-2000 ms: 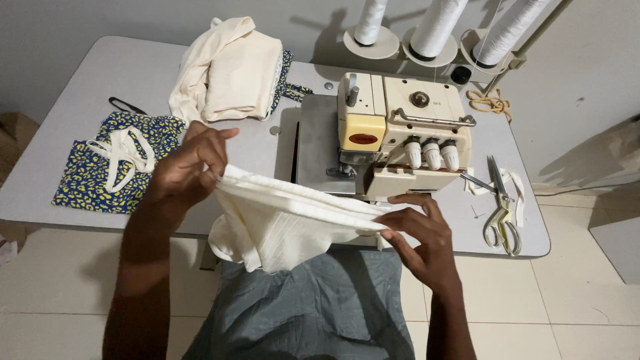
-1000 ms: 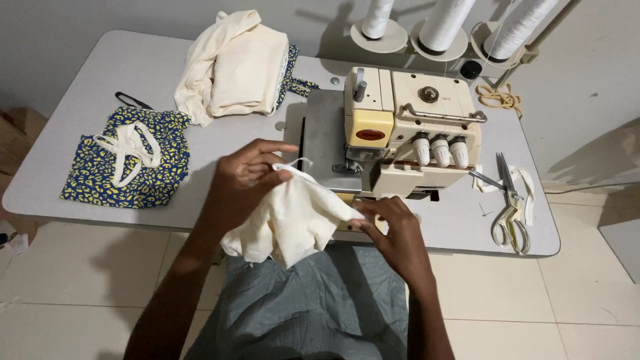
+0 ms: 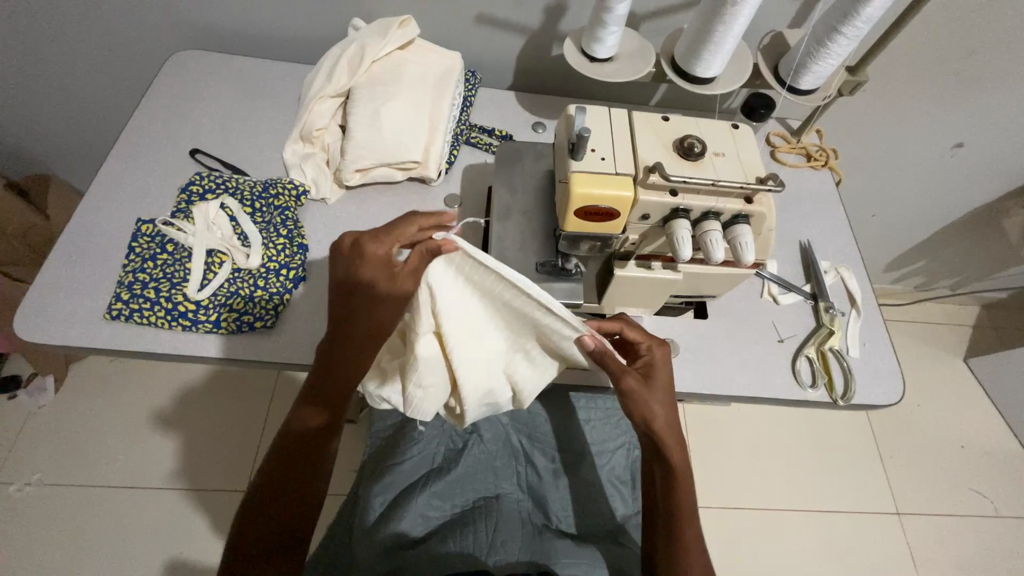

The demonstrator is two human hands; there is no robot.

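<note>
A cream fabric piece [image 3: 480,336] hangs between my two hands, in front of the serger [image 3: 664,192] and above my lap. My left hand [image 3: 380,272] pinches one end of its upper edge, where a short thread tail sticks out. Lower and to the right, my right hand [image 3: 632,360] grips the other end between thumb and fingers. The edge between them runs taut and slants down to the right, while the rest falls in loose folds. The machine's metal plate [image 3: 524,208] lies just beyond the fabric.
Blue-and-yellow patterned fabric [image 3: 272,280] with cream strips lies left on the table [image 3: 104,272]. Behind it is folded cream fabric [image 3: 400,112]. Scissors [image 3: 824,328], a pin and a cream strip lie right. White thread cones [image 3: 716,36] stand behind the machine; a tan cord [image 3: 804,152] is nearby.
Two seconds ago the fabric's edge was stretched wider between my hands; they are now closer together. My left hand has moved right relative to the table. The fabric has stayed in both hands.
</note>
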